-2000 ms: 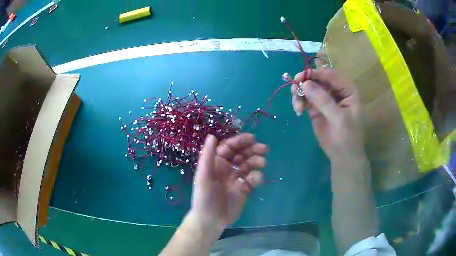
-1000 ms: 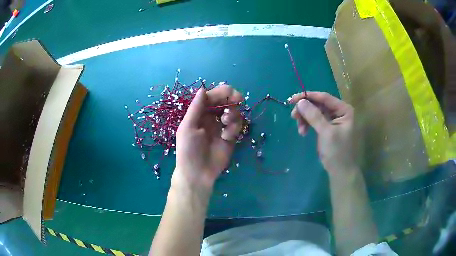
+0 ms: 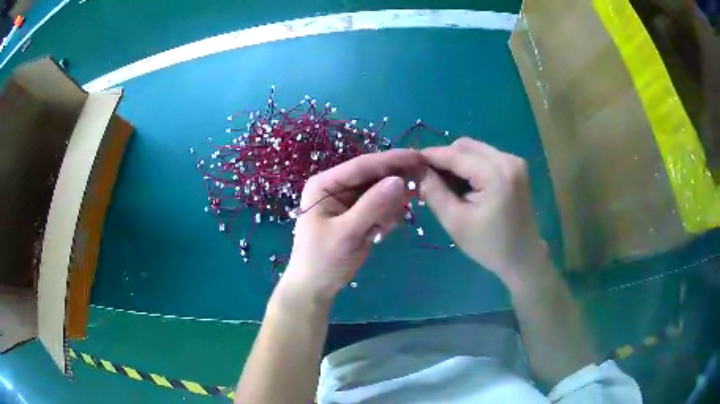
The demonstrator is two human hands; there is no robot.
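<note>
A tangled pile of dark red wire leads (image 3: 272, 162) with tiny white end pieces lies on the green mat. My left hand (image 3: 355, 209), bare, is at the pile's right lower edge, with a thin red lead (image 3: 320, 201) across its fingers and small white end pieces at its fingertips. My right hand (image 3: 474, 201), bare, meets the left fingertips, its thumb and forefinger pinched together. What the right fingers pinch is mostly hidden. A few loose leads lie behind and below the hands.
An open brown carton (image 3: 63, 205) with flaps stands at the left. Another carton (image 3: 584, 150) with bright yellow tape (image 3: 659, 118) stands at the right. A white strip (image 3: 316, 25) crosses the far side. Hazard tape (image 3: 142, 377) runs near the front edge.
My right hand has moved left from beside the right carton to meet my left hand. My left hand has turned and closed its fingers more. The upright lead above my right hand no longer shows.
</note>
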